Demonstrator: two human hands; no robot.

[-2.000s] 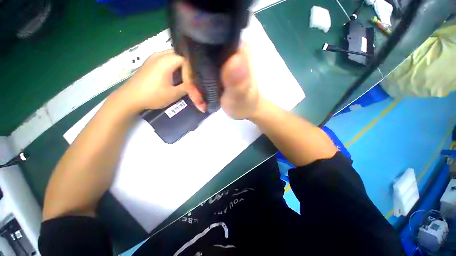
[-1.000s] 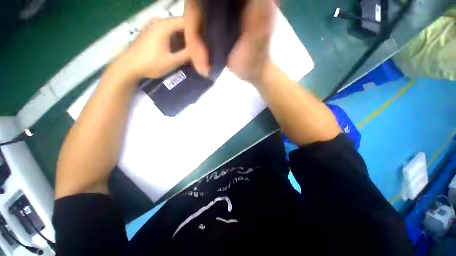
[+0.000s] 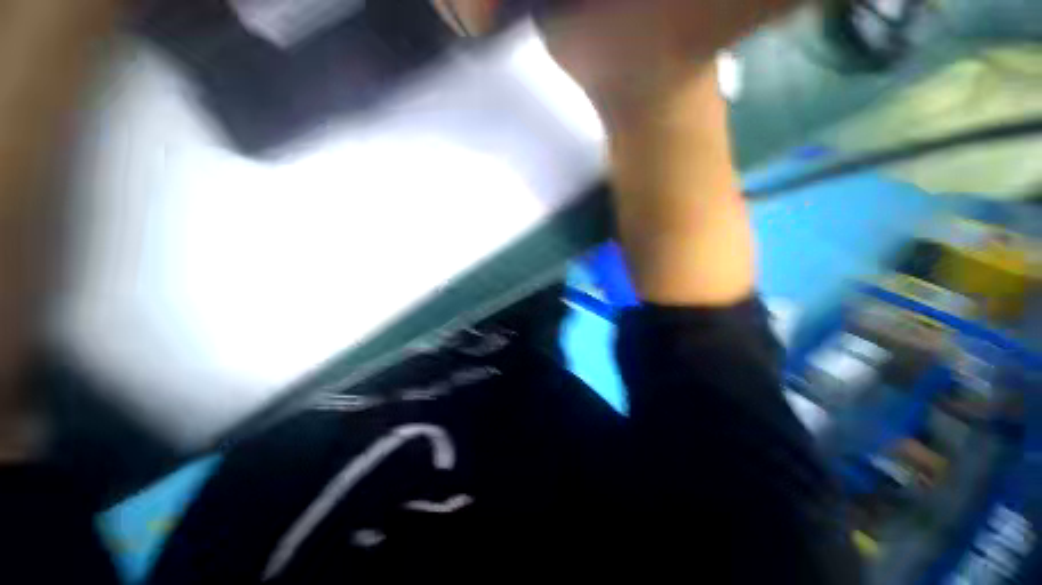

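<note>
The frame is strongly blurred. A black electronic unit (image 3: 326, 86) with a pale label lies on the white sheet (image 3: 320, 251) at the top left, cut off by the top edge. My right hand (image 3: 640, 40) is at the top edge, right of the unit, and partly cut off. A dark shape beside its fingers is too blurred to name, so its grip is unclear. A small bit of finger (image 3: 469, 14) shows at the top edge by the unit, seemingly of my left hand, the rest of which is out of the picture. My left forearm shows blurred along the left edge.
The bench's green front edge runs diagonally below the sheet. A black cord (image 3: 891, 151) crosses at the right. Yellow cloth (image 3: 971, 103) of a person beside me is at the upper right. Blurred blue, white and yellow items stand at the lower right beyond the blue floor.
The view has come closer and shifted down, so the unit and my hands now sit at the top edge. The screwdriver is no longer clearly visible. Blur has increased.
</note>
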